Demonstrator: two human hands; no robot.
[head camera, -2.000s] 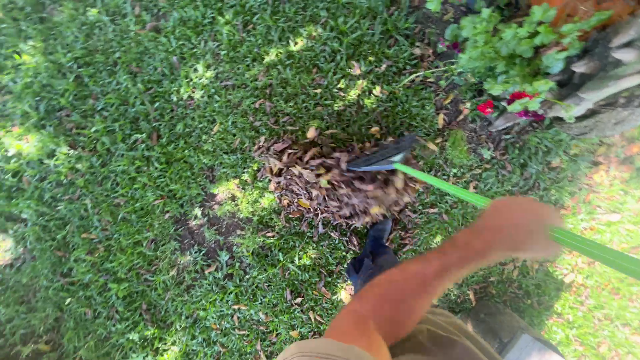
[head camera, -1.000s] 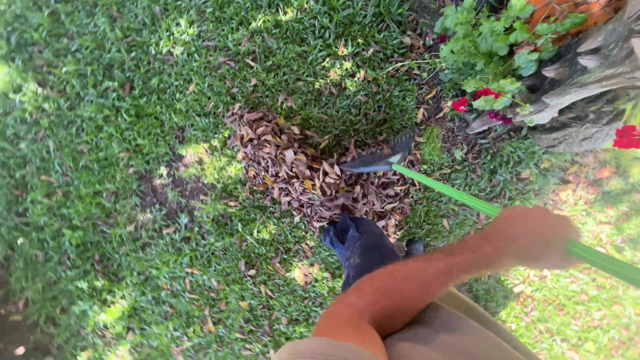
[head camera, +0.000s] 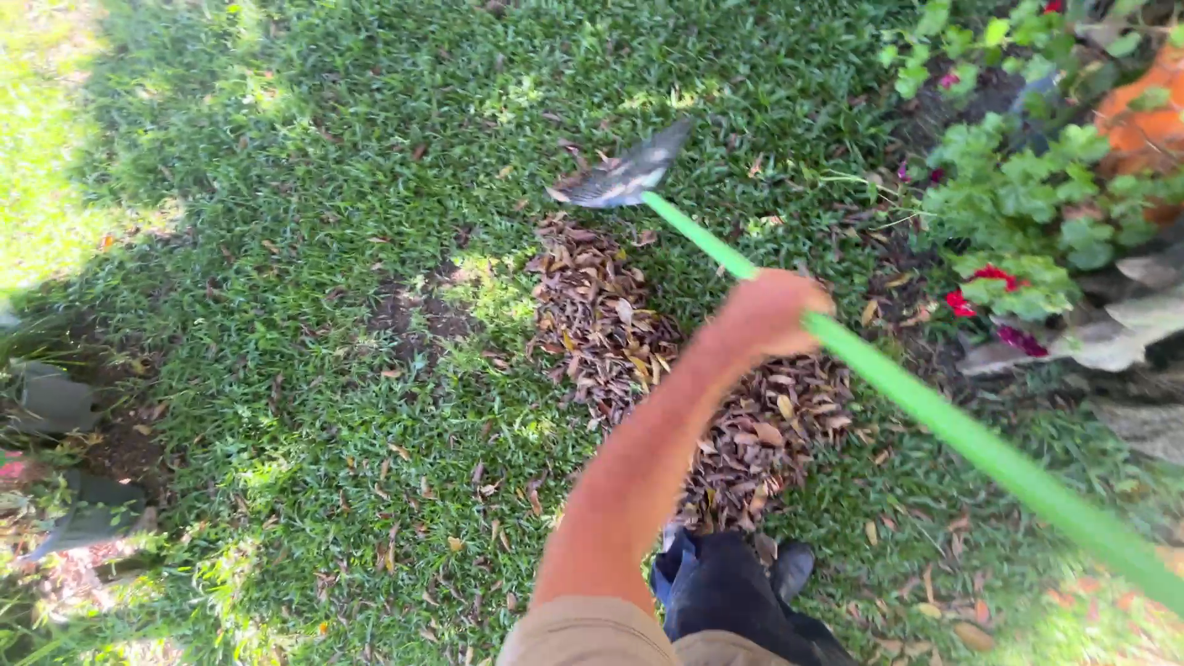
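My left hand (head camera: 782, 310) is closed around the green handle (head camera: 934, 407) of a leaf rake, on a bare forearm that reaches up from a beige sleeve. The dark, fan-shaped rake head (head camera: 629, 174) is at the far side of a heap of dry brown leaves (head camera: 601, 324), with some leaves at its left edge. Part of the heap is hidden behind my forearm. The handle runs out of view at the lower right. My right hand is out of view.
Grass (head camera: 305, 370) surrounds the heap, with scattered leaves. My dark-clad leg (head camera: 721, 592) and a shoe (head camera: 793, 566) are at the heap's near end. Red flowers (head camera: 994, 276), leafy plants (head camera: 1054, 199) and an orange object (head camera: 1147, 116) stand at right; grey objects (head camera: 54, 398) lie at left.
The rake head has moved from on the leaf heap to beyond its far side. My left hand, still on the handle, now reaches farther forward. The view has shifted.
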